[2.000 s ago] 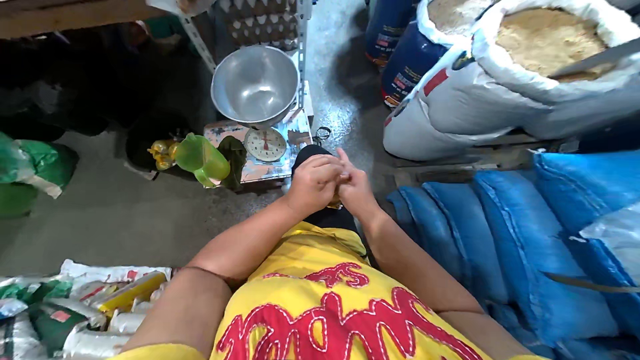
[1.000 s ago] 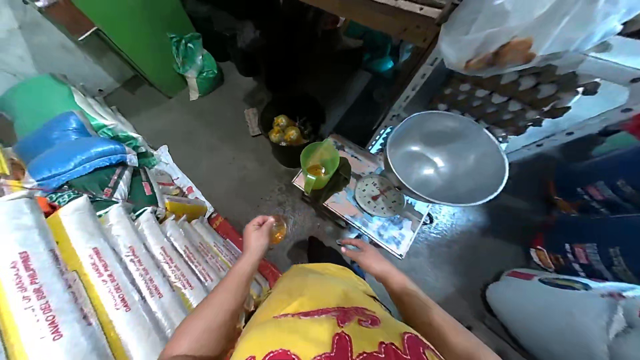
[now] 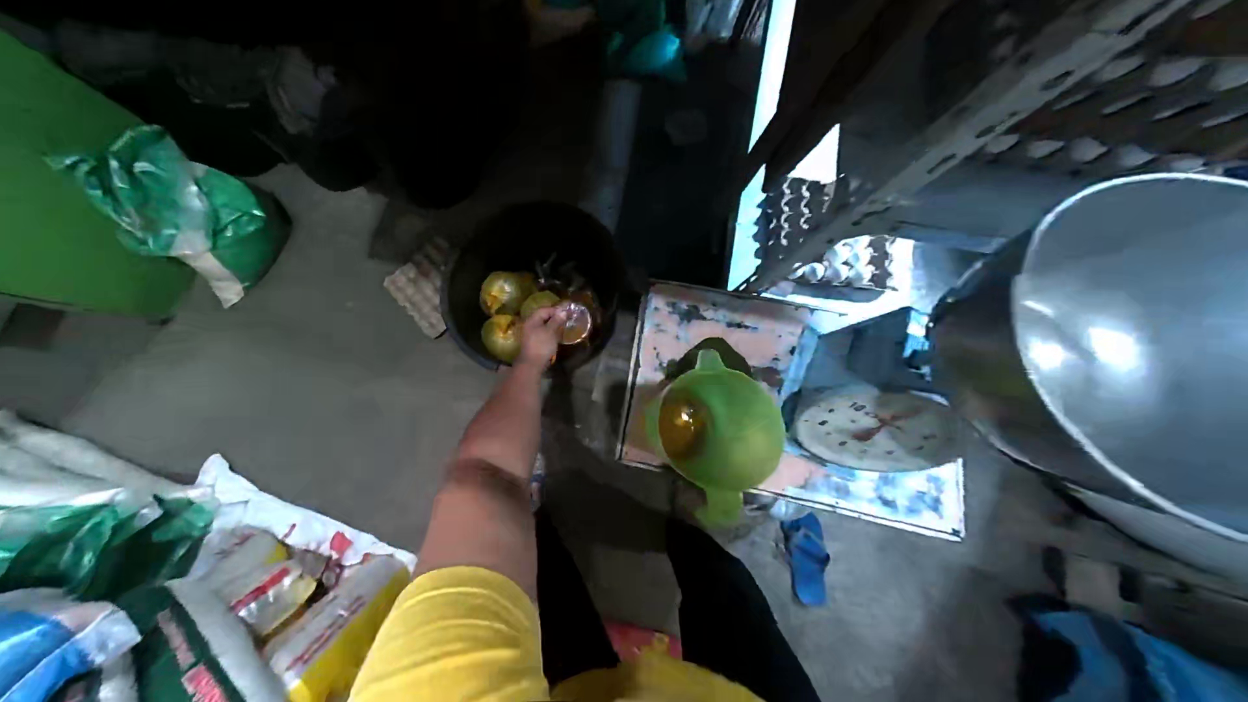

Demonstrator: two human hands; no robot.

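Observation:
My left hand (image 3: pixel 542 334) reaches into a black bucket (image 3: pixel 458 322) and holds a small clear plastic bag (image 3: pixel 576 322) with orange-tinted contents. Beside it in the bucket lie several knotted plastic bags of yellow-orange liquid (image 3: pixel 501 336). To the right, a green plastic funnel or pitcher (image 3: pixel 736 429) with amber liquid in it stands over the pink and blue board. A dial scale (image 3: pixel 877 429) and a large metal pot (image 3: pixel 1150 341) are farther right. My right hand is not in view.
A painted board (image 3: pixel 712 310) lies under the green vessel. Piled packaged sacks (image 3: pixel 331 624) stand at the lower left, a green plastic sack (image 3: pixel 185 210) at the upper left. A blue slipper (image 3: pixel 805 558) lies on the floor. Egg trays (image 3: pixel 1102 146) sit on the metal rack.
My left hand has moved from in front of my body into the black bucket with the small bag. My right hand has gone out of view. The view has swung left.

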